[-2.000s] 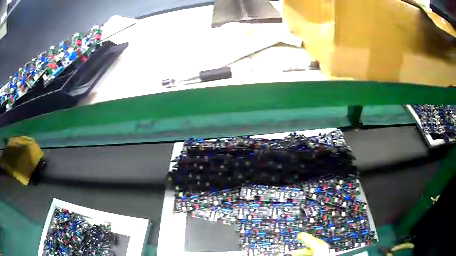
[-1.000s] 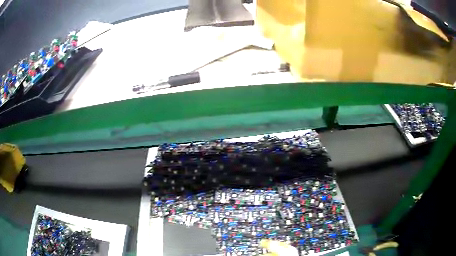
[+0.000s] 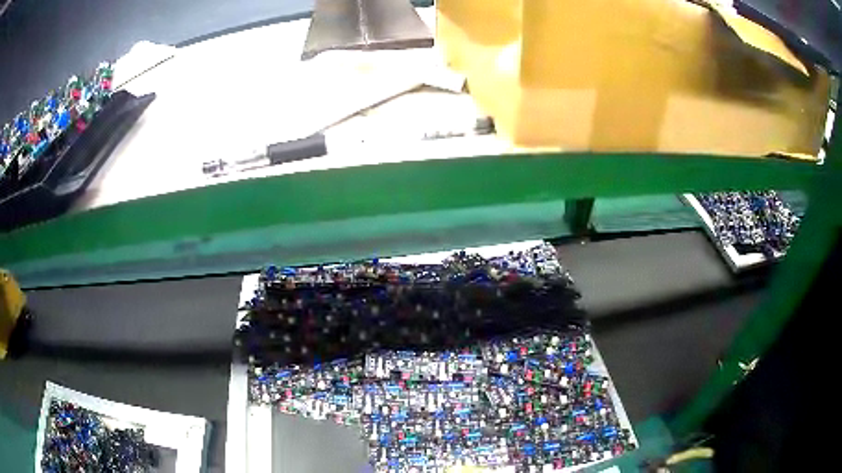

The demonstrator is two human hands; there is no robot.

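Note:
The white-rimmed main tray [image 3: 236,416] lies in front of me, covered with dense rows of tiny blue, red, green and white-spotted parts [image 3: 489,397]. A dark band [image 3: 406,319] crosses its upper part. A grey bare patch [image 3: 318,443] shows at its lower left. A sliver of yellowish glove fingertip [image 3: 462,469], seemingly my right hand, shows at the bottom edge over the parts; the rest is cut off, so its grip is hidden. My left hand is out of the picture.
A second tray [image 3: 195,442] lies lower left, a third [image 3: 736,262] far right. A green rail [image 3: 369,189] crosses behind. The shelf above holds a cardboard box [image 3: 646,83], a black-handled tool [image 3: 297,150] and a black tray [image 3: 83,157]. A green post stands right.
The whole scene has shifted left in the picture as the camera turned. The gloved fingertip has dropped almost out of the bottom edge.

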